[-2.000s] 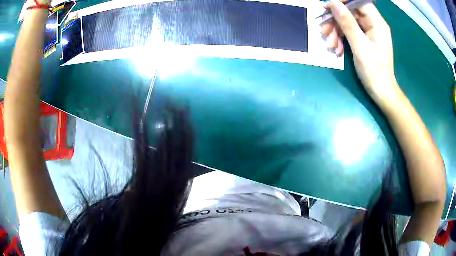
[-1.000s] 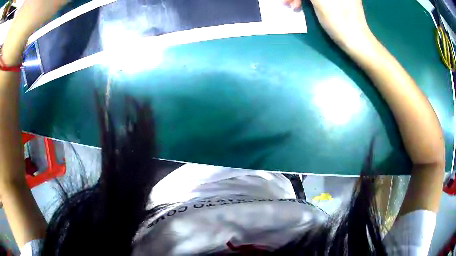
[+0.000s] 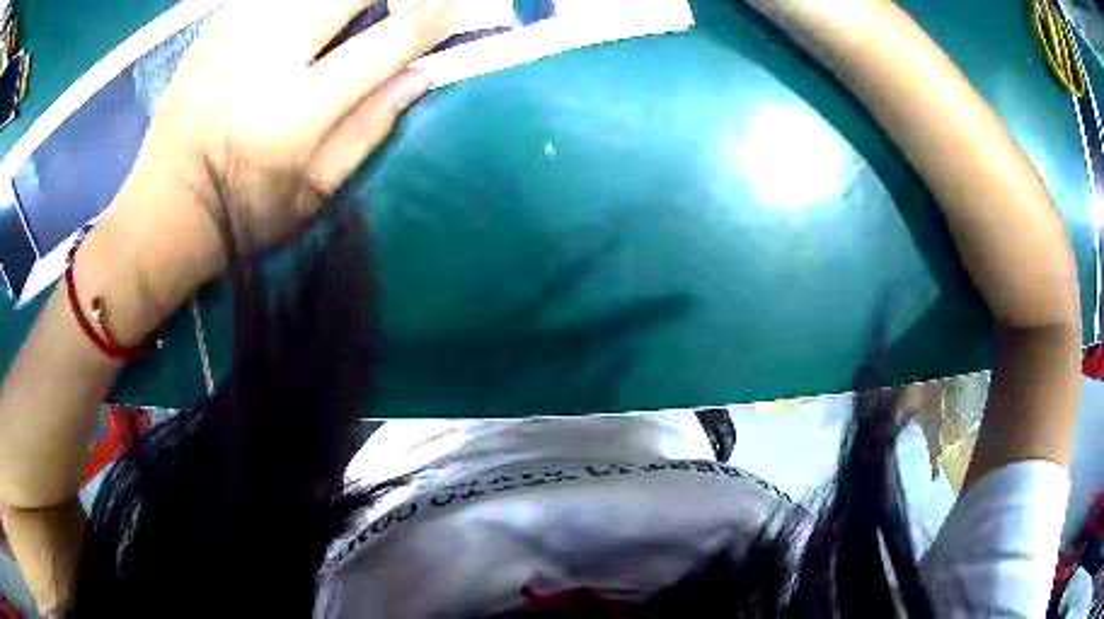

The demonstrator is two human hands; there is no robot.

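The dark strip (image 3: 91, 157) lies on its white-edged backing sheet (image 3: 581, 33), running from the left edge to the top centre. My left hand (image 3: 285, 103) reaches over it from the left, fingers pointing right; some fingertips reach the top edge. A small dark and blue piece (image 3: 533, 11) shows on the strip just right of these fingers, cut by the top edge. Whether my fingers hold anything is hidden. A dark, pale-edged module (image 3: 15, 248) lies at the strip's left end. My right hand is beyond the top edge; only its forearm shows.
The glossy green table (image 3: 545, 266) curves across the view. Yellow loops (image 3: 1061, 46) lie at its upper right edge. Small dark pieces (image 3: 15, 75) sit at the upper left edge. Dark hair hangs over the table's front left. A red item (image 3: 111, 447) shows below the table at left.
My left hand has moved from the strip's left end rightward across it. My right hand, earlier holding a slim pointed tool, has left the picture at the top. The view has shifted.
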